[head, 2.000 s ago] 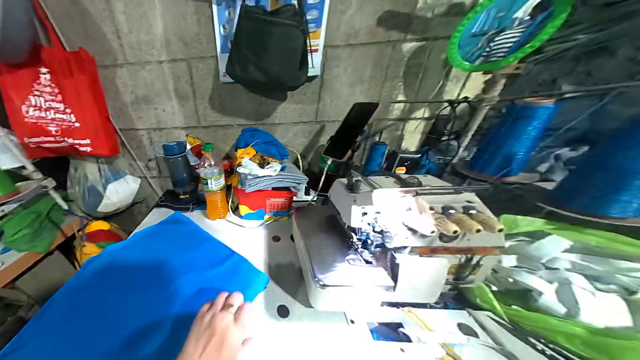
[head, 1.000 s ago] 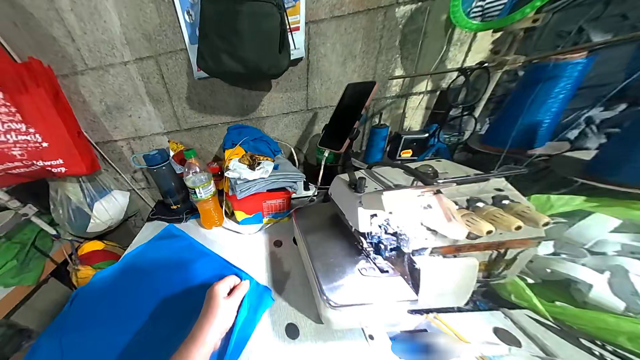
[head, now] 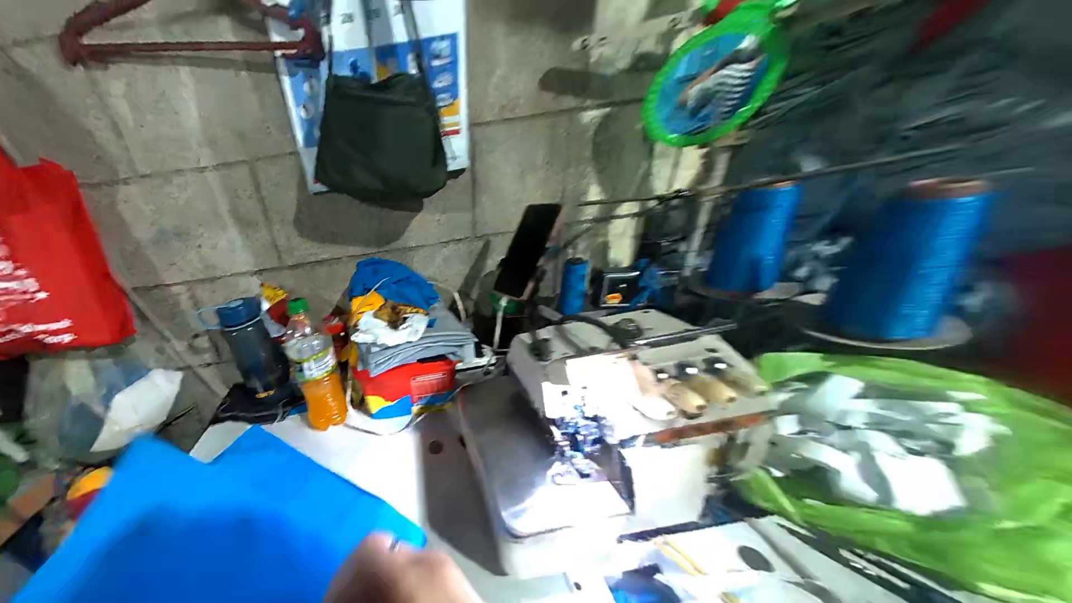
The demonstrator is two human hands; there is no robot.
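Observation:
A blue fabric piece [head: 251,511] covers the lower left of the white sewing table, its left part blurred and its edge uneven. My left hand [head: 402,574] is at the bottom, against the fabric's right corner; it is blurred and cut off by the frame, so its grip on the cloth cannot be made out. A ring glints on a finger. Right of the hand stands an overlock sewing machine [head: 620,419] with a lit needle area and a metal plate [head: 544,469]. My right hand is out of view.
Behind the fabric stand an orange drink bottle [head: 318,368], a dark tumbler [head: 251,347] and a pile of folded cloths [head: 410,335]. A phone [head: 528,251] leans behind the machine. Right are blue thread cones [head: 909,260] and a green bag of white scraps [head: 963,469].
A second ago my left hand had its fingers curled at the fabric's right edge; the hand now shows lower in the frame. The fabric's left outline has changed. The view has shifted upward.

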